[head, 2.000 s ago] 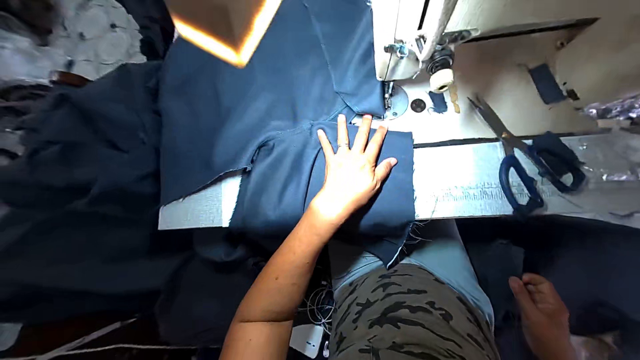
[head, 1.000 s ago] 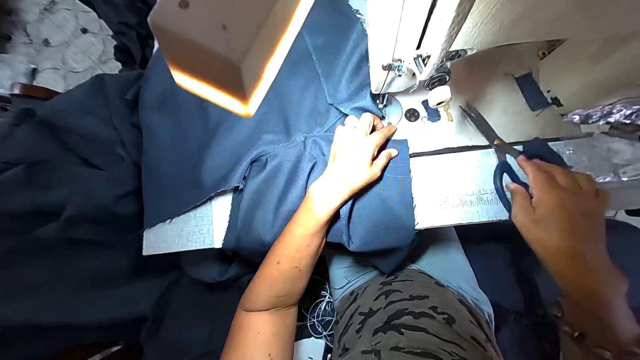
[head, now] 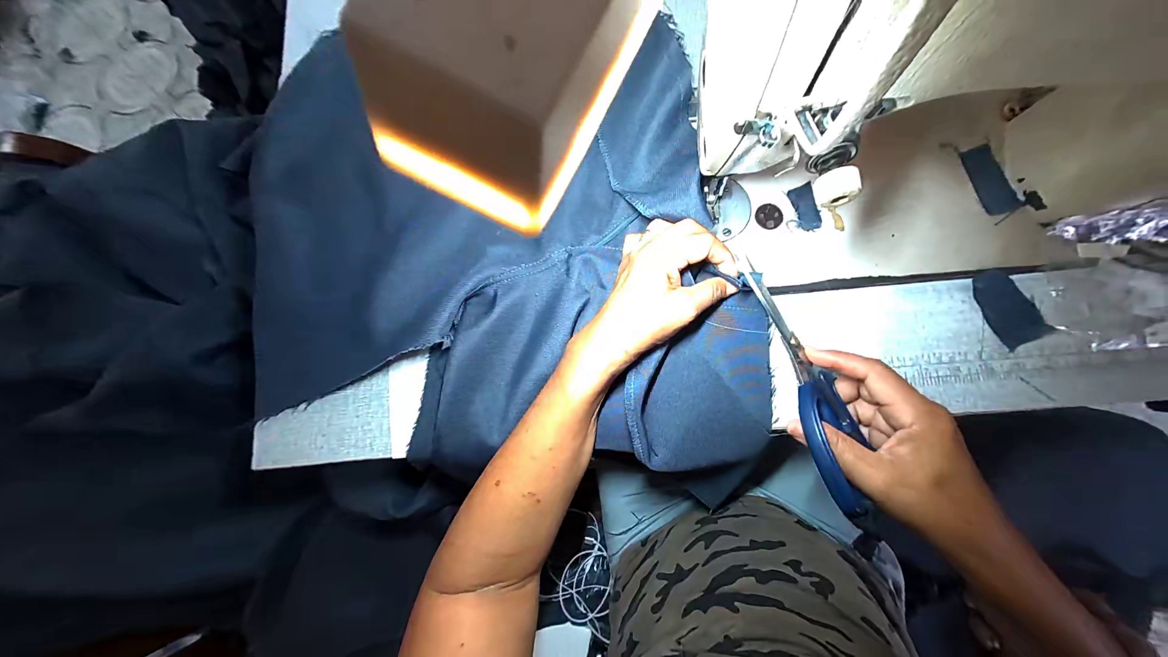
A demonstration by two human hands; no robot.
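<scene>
Navy fabric (head: 365,246) with stitched seams and frayed edges lies over the sewing machine bed. My left hand (head: 671,283) pinches a fold of it just below the presser foot (head: 716,196). In my right hand (head: 881,424) is a pair of scissors (head: 826,429) with blue handles, my fingers in the loops. Its blades point up and left, with the tips at the pinched fold beside my left fingertips. Whether the blades are cutting the fabric cannot be told.
The sewing machine head (head: 776,82) stands at upper right. A lamp shade (head: 484,100) hangs over the fabric. A dark button (head: 769,216), a white spool (head: 837,186) and navy scraps (head: 990,178) lie on the bed. Dark cloth (head: 119,383) is heaped at left.
My right hand, at the lower right at first, reached the scissors on the bed and has brought them left to the fabric. My left hand, flat on the fabric before, now pinches a fold.
</scene>
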